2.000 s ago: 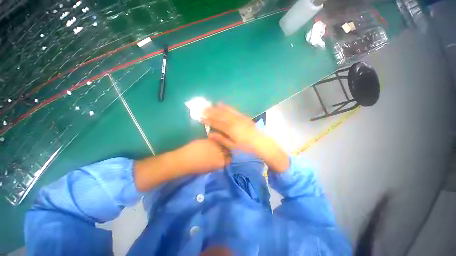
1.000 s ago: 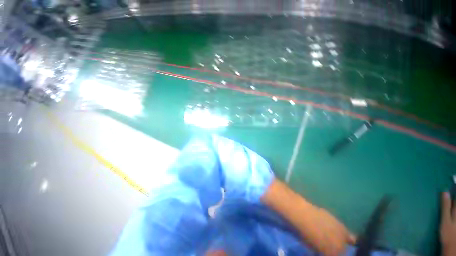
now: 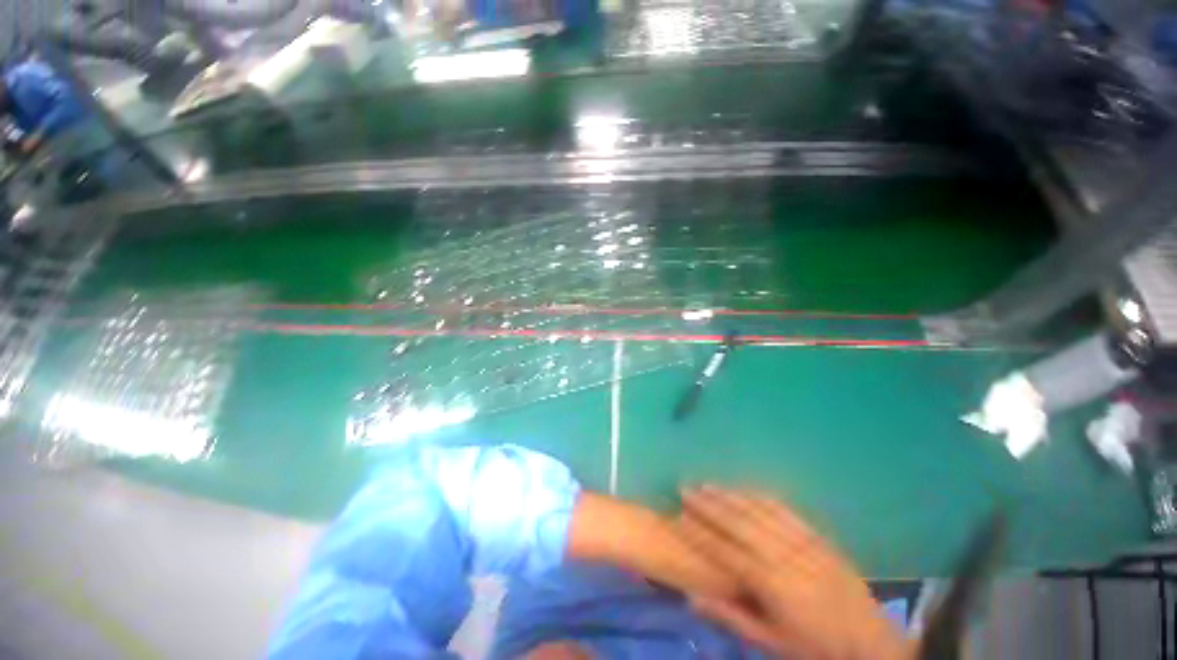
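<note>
My left hand (image 3: 697,567) reaches in from a blue sleeve at the bottom centre and is mostly covered. My right hand (image 3: 787,567) lies across it, blurred, fingers side by side. Whether anything is between the hands cannot be told. Both are over the front edge of the green mat (image 3: 826,451). A slim black marker pen (image 3: 705,377) with a pale marking lies on the mat beyond them, untouched. Wide clear plastic trays (image 3: 516,322) with shiny specks lie behind and left of the pen.
A whitish bottle (image 3: 1078,374) lies or leans at the right, with crumpled white wipes (image 3: 1013,415) beside it. Red lines (image 3: 826,329) cross the bench. More clear trays (image 3: 142,374) are at the left. A metal rail (image 3: 516,165) runs behind. A blue-clad person (image 3: 41,97) is at far left.
The view has swung along the bench and back toward the bottle side. My hands, apart a second ago, are together again. The pen still lies on the mat.
</note>
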